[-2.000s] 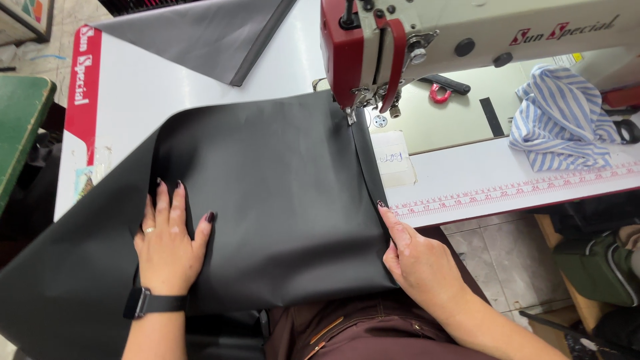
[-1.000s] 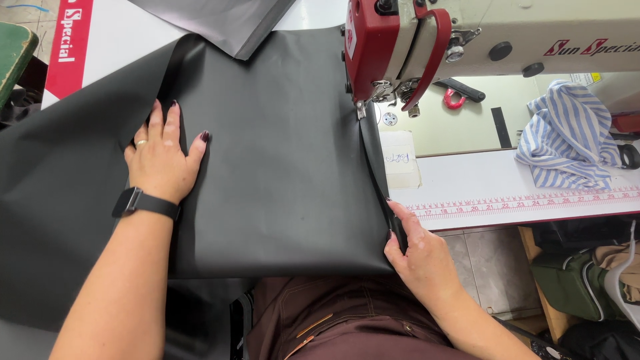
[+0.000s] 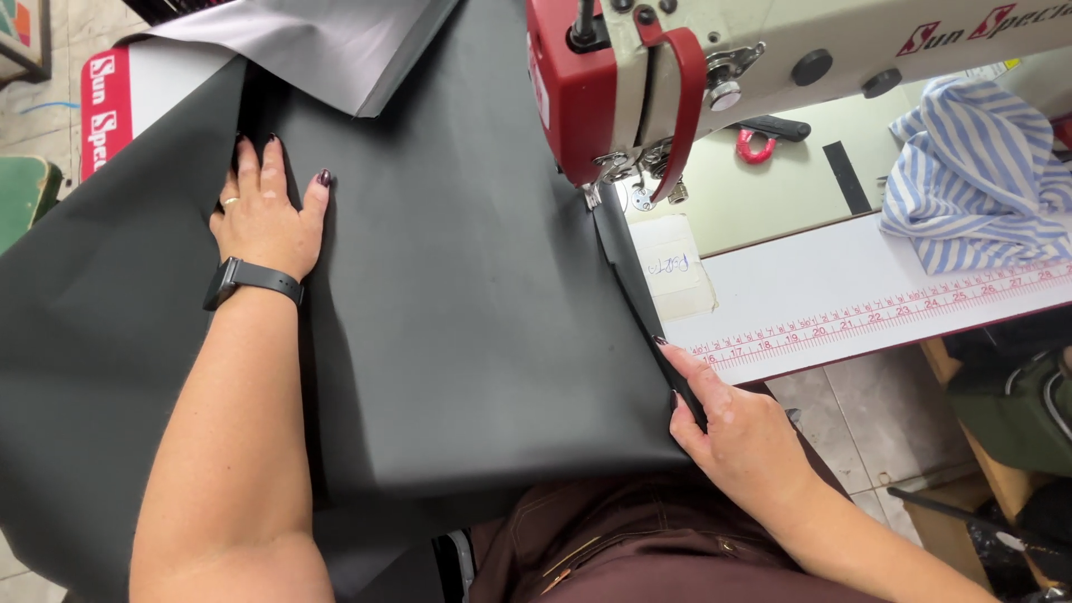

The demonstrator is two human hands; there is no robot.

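Observation:
A large sheet of smooth black material (image 3: 469, 318) lies across the sewing table and hangs over its front edge. Its folded right edge runs under the presser foot (image 3: 592, 197) of a red and cream sewing machine (image 3: 578, 92). My left hand (image 3: 268, 213), with a watch on the wrist, rests flat on the sheet, fingers apart, beside a raised fold. At the lower right, my right hand (image 3: 729, 419) pinches the folded edge between thumb and fingers, just in front of the table's printed ruler. A grey-backed flap (image 3: 335, 59) lies over the sheet's far part.
A blue-and-white striped cloth (image 3: 971, 184) sits on the table at the right. Behind the needle area lie a red-and-black tool (image 3: 758, 142) and a black strip (image 3: 847, 177). A green surface (image 3: 25, 197) is at far left, a green bag (image 3: 1017, 410) at lower right.
The black sheet has moved away from me under the machine, and my left hand has gone forward with it. The grey-backed flap now covers more of the far side.

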